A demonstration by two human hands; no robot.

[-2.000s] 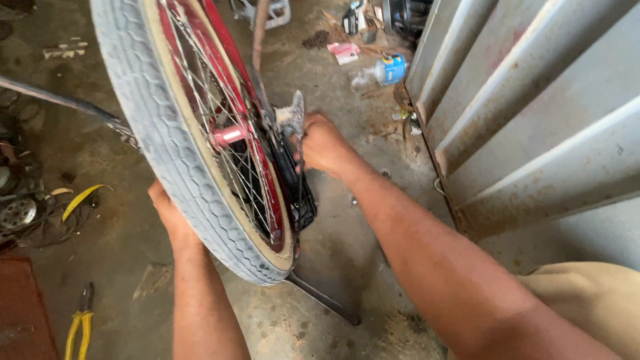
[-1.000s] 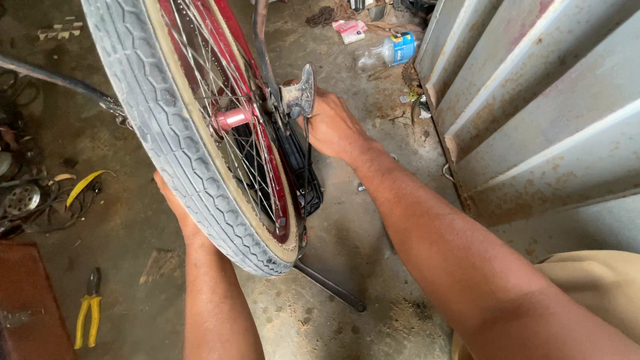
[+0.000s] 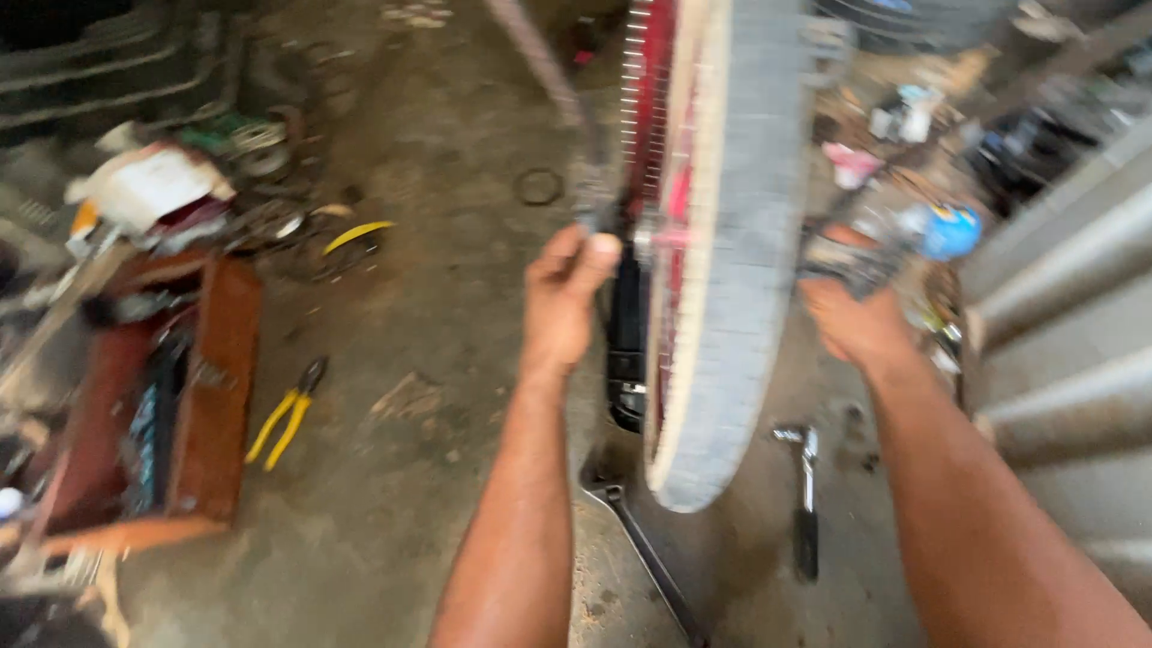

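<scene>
A bicycle wheel with a grey tyre (image 3: 742,270) and a red rim stands nearly upright between my hands, blurred. My left hand (image 3: 569,288) is on its left side, thumb and fingers closed on the end of a rusty metal frame tube (image 3: 544,67) near the hub. On the right side my right hand (image 3: 850,306) grips a dark metal bicycle part (image 3: 850,261), whose kind is too blurred to tell. Below the wheel an adjustable wrench (image 3: 643,544) lies on the floor, and a ratchet wrench (image 3: 808,504) with a black handle lies to its right.
Yellow-handled pliers (image 3: 290,414) lie on the concrete floor beside an orange-brown toolbox (image 3: 216,387) at the left. Scrap and parts are heaped behind it. A corrugated metal sheet (image 3: 1071,333) runs along the right, with a plastic bottle (image 3: 945,231) and litter near it.
The wheel now stands more upright, between my hands. My left hand has come from behind the tyre to the tube by the hub. The view has shifted, showing the toolbox and wrenches.
</scene>
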